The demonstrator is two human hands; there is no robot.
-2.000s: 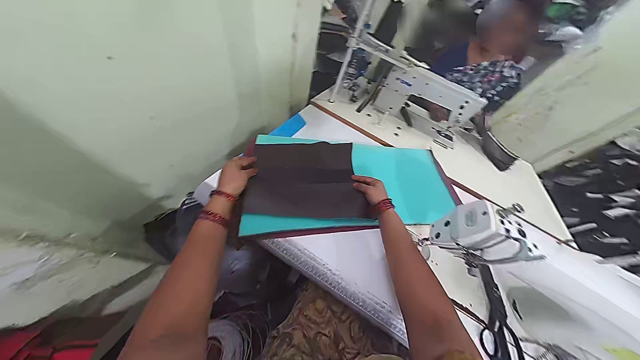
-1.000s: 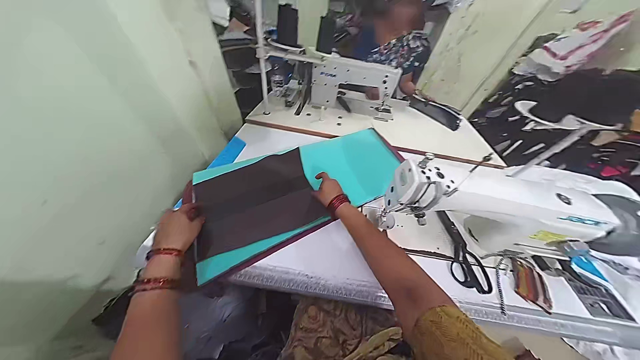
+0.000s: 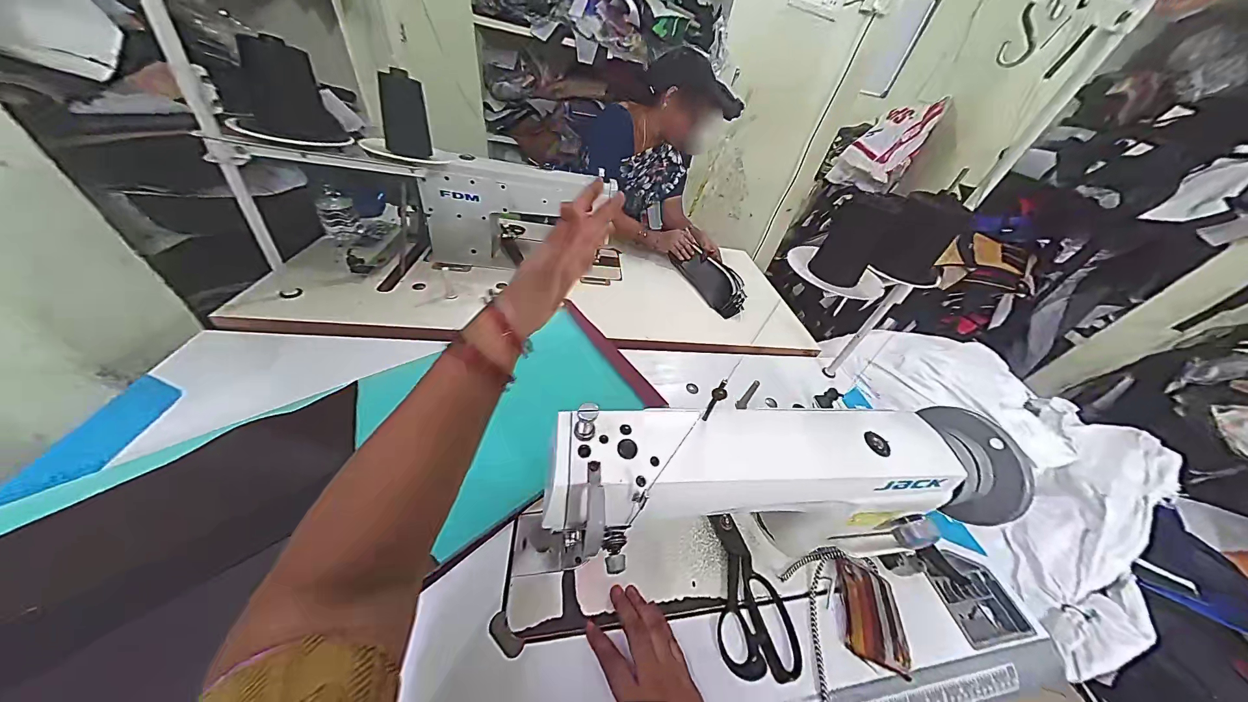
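My left hand [image 3: 565,253] reaches up and forward, fingers extended and holding nothing, in front of the far sewing machine's end. My right hand [image 3: 645,648] is spread, with nothing in it, by the front edge of the near sewing machine's bed. That white sewing machine [image 3: 760,458] stands right of my left forearm. A turquoise sheet [image 3: 522,419] with a maroon layer [image 3: 619,361] at its edge lies left of the machine, partly behind my forearm. Over its left part lies a dark brown piece [image 3: 195,497]. Black-handled scissors [image 3: 756,624] lie right of my right hand.
A second sewing machine [image 3: 487,210] stands on the far table [image 3: 526,317], where a person [image 3: 634,146] handles a stack of black pieces [image 3: 712,283]. Thread cones [image 3: 868,234], white cloth [image 3: 1033,497], a chain [image 3: 817,624] and a bundle of coloured strips [image 3: 873,619] are at the right.
Both hands have let go of the dark brown piece. My left hand has moved up and forward; my right hand is now beside the near machine. The view has turned right.
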